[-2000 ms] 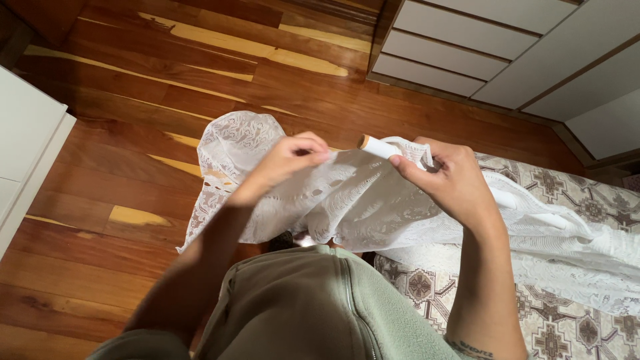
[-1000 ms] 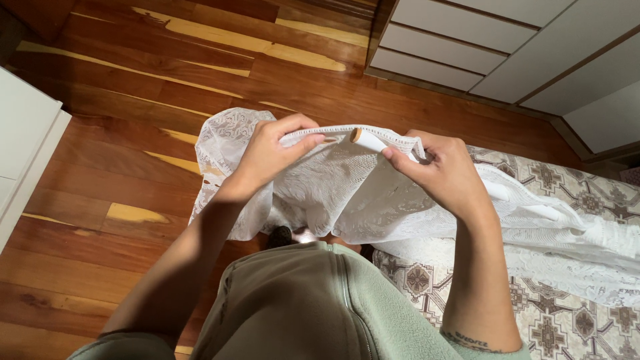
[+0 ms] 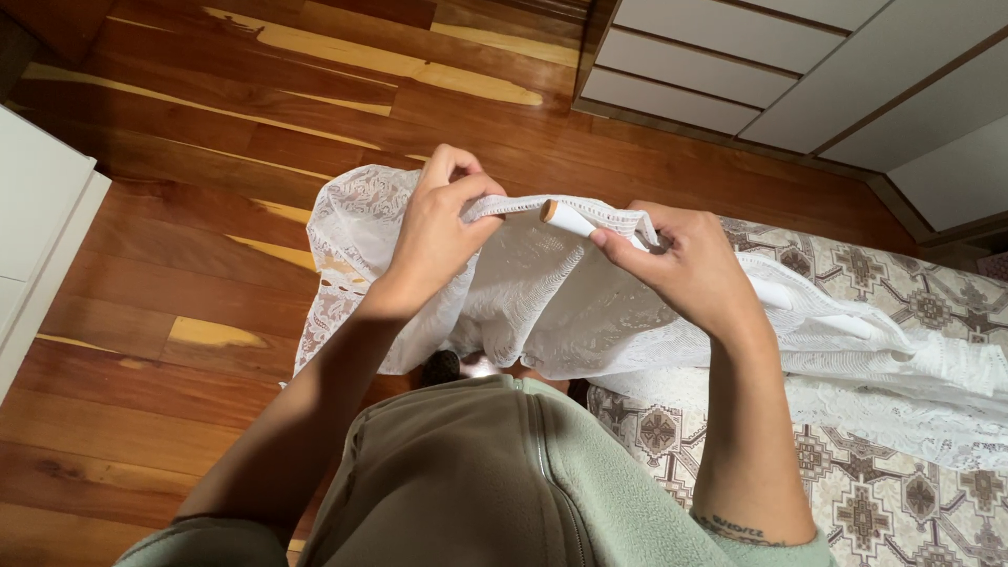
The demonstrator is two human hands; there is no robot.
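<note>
A white lace curtain [image 3: 535, 291] hangs from both hands and trails to the right over a patterned bed cover. My left hand [image 3: 445, 224] pinches the curtain's top edge between thumb and fingers. My right hand [image 3: 681, 260] grips a white rod [image 3: 571, 220] with a wooden-coloured end, together with gathered curtain edge. The rod's tip points left, just below the stretched edge, between the two hands. Farther right, white stretches of the rod show through openings along the curtain's edge.
The patterned bed cover [image 3: 858, 504] lies at the right. A white drawer cabinet [image 3: 693, 63] stands at the back right, and a white piece of furniture [image 3: 39, 213] at the left edge. Wooden floor [image 3: 197, 402] stretches between them. A dark shoe [image 3: 439, 367] shows below the curtain.
Two seconds ago my left hand was left of the rod's tip and lower on the curtain; now it holds the top edge, stretched toward my right hand. The right hand has kept its hold on the rod.
</note>
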